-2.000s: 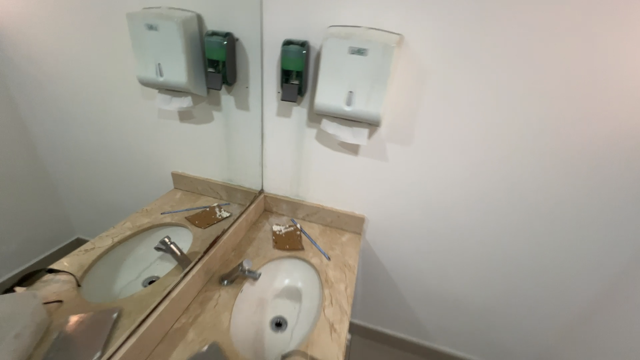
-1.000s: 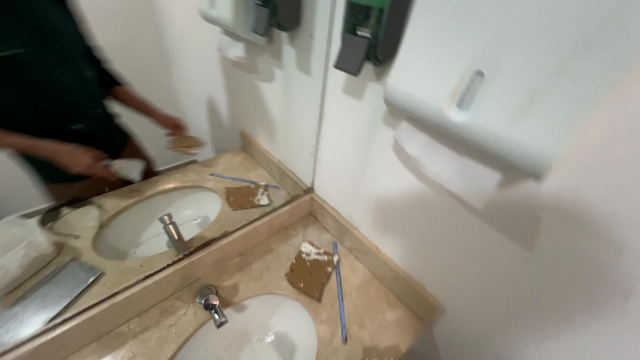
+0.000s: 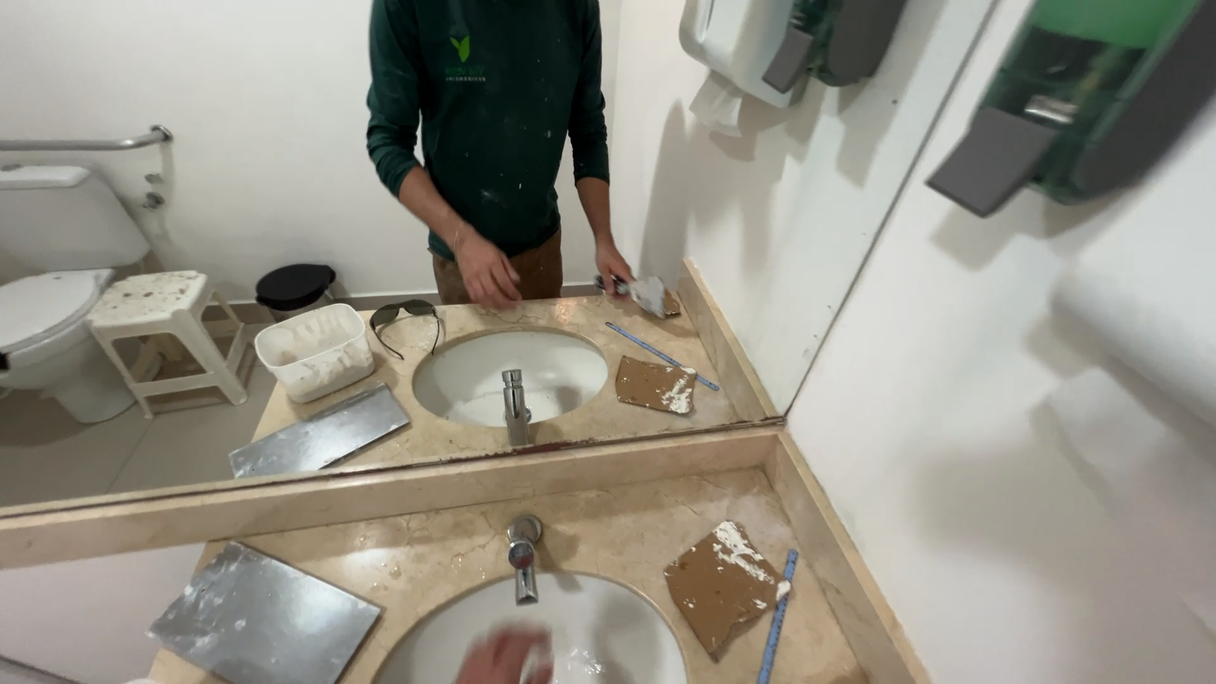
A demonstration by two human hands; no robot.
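Note:
My left hand point(image 3: 508, 655), blurred, is over the near part of the white sink point(image 3: 613, 632); its reflection shows loosely spread fingers and nothing held. My right hand point(image 3: 613, 264) shows only in the mirror, closed on a putty knife point(image 3: 648, 293) with a pale, smeared blade. Beside that blade the mirror shows a brown piece point(image 3: 672, 304); whether it is held or resting is unclear. On the counter right of the sink lies a brown tile piece point(image 3: 717, 594) with white paste, next to a blue strip point(image 3: 779, 617). A grey metal plate point(image 3: 266, 613) lies to the left.
A chrome faucet point(image 3: 523, 560) stands behind the sink. The mirror shows a white plastic tub point(image 3: 316, 351), dark glasses point(image 3: 404, 323), a paint-spotted stool point(image 3: 166, 323) and a toilet point(image 3: 57, 304). A green and grey dispenser point(image 3: 1035, 133) and a paper towel dispenser point(image 3: 1154, 304) hang at right.
A second ago the mirror showed a pale item at my left hand and a brown piece at my right. Now the left holds nothing and the right has the putty knife. The view has swung left.

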